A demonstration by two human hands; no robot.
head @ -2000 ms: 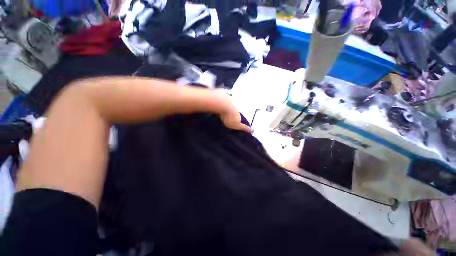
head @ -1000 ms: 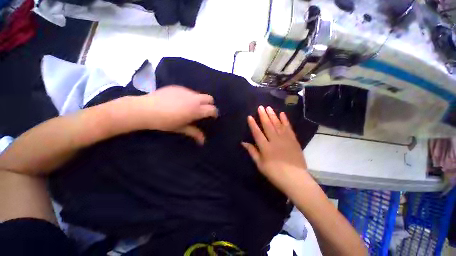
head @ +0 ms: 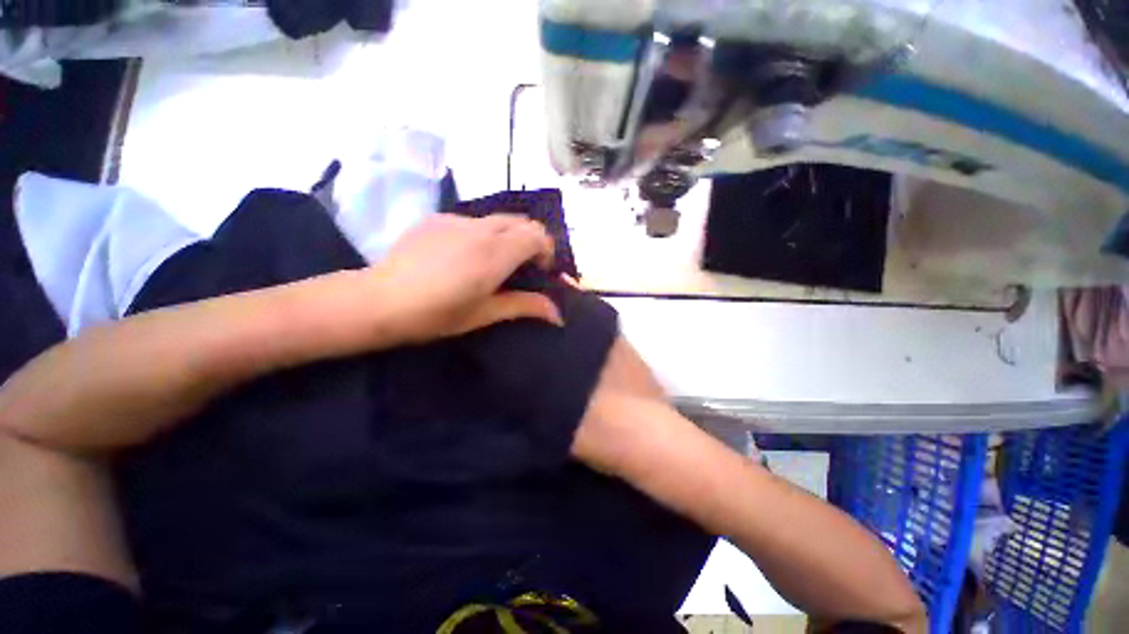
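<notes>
The large black panel (head: 409, 434) covers my lap and the table's near edge, with white cloth (head: 81, 242) at its left and more white cloth (head: 394, 186) behind my left hand. My left hand (head: 477, 273) is at the panel's upper edge, with fingers and thumb closed on the black cloth. My right hand (head: 629, 375) is mostly hidden under a folded-over flap of the panel; its wrist and forearm show. The sewing machine (head: 594, 93) stands beyond, and its presser foot area (head: 662, 221) has no panel under it.
A black cloth pad (head: 799, 229) lies on the machine bed to the right. The white table (head: 817, 359) has its front edge below the pad. Blue plastic baskets (head: 910, 502) stand below at right. A dark cloth piece (head: 328, 15) lies at the back.
The black panel has come away from the presser foot towards me and its edge is folded over. My right hand has gone from flat on top to under the cloth. The view has shifted.
</notes>
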